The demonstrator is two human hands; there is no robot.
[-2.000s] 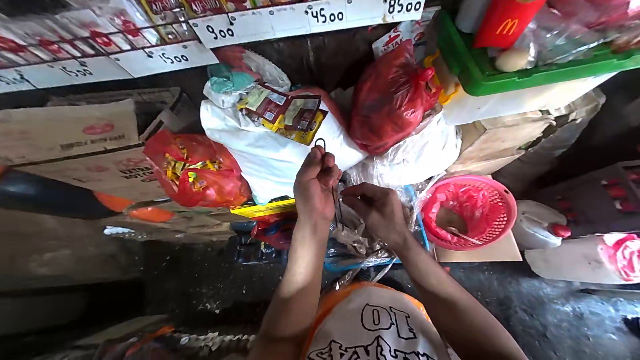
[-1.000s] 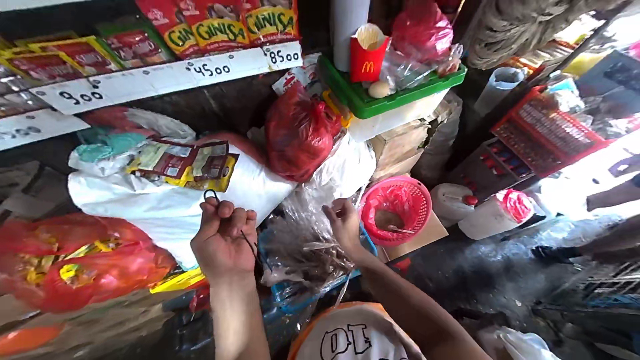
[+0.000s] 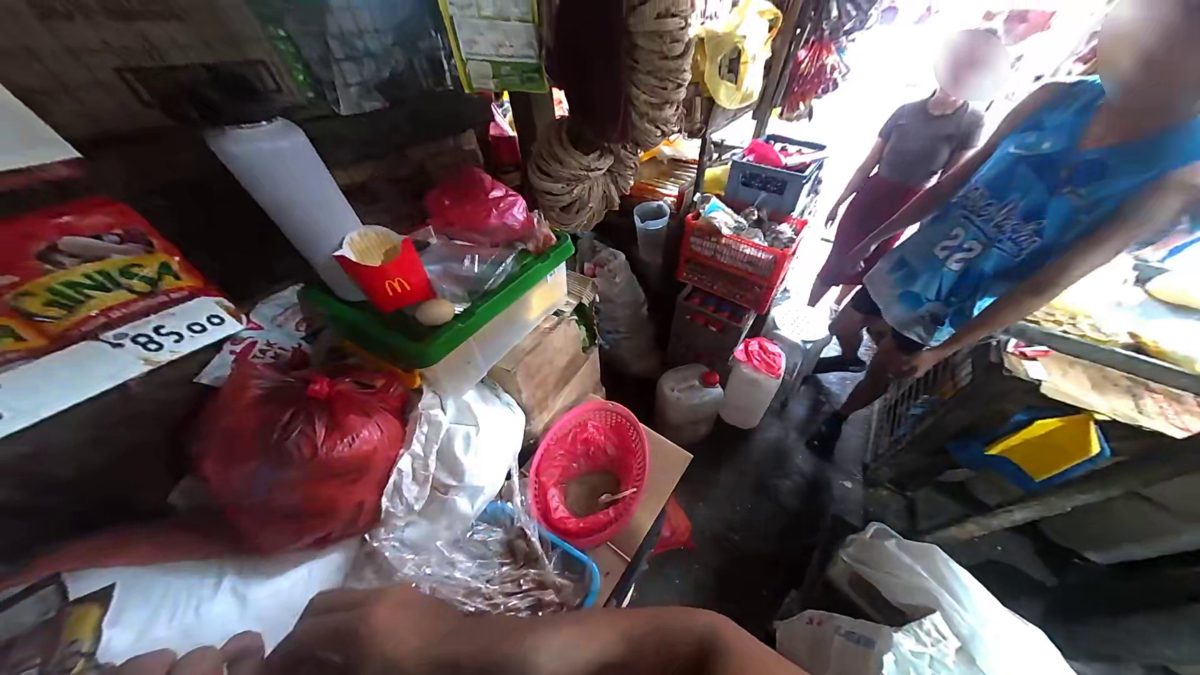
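My right hand (image 3: pixel 361 623) is blurred at the bottom edge, its forearm crossing from the right. Curled fingers (image 3: pixel 202 658), apparently of my left hand, show at the bottom left corner. What either hand holds cannot be made out. Beside the fingers lie dark and yellow sachets (image 3: pixel 80 628) on a white sack (image 3: pixel 216 595). Above them sits a knotted red plastic bag (image 3: pixel 305 450). Clear plastic (image 3: pixel 469 553) with brownish contents fills a blue-rimmed container (image 3: pixel 581 562). A pink basket (image 3: pixel 639 459) lined with a pink bag stands on cardboard to its right.
A green-lidded box (image 3: pixel 441 347) bears a red fries carton (image 3: pixel 384 272) and an egg (image 3: pixel 435 312). Plastic jugs (image 3: pixel 689 403) and stacked crates (image 3: pixel 741 253) stand beyond. A person in a blue jersey (image 3: pixel 994 216) is at the right, another person behind. White bags (image 3: pixel 947 600) lie lower right.
The view has swung far to the right. My right hand, near the clear plastic a second ago, has moved left toward the sachets. The dark-handled tool seen earlier no longer shows.
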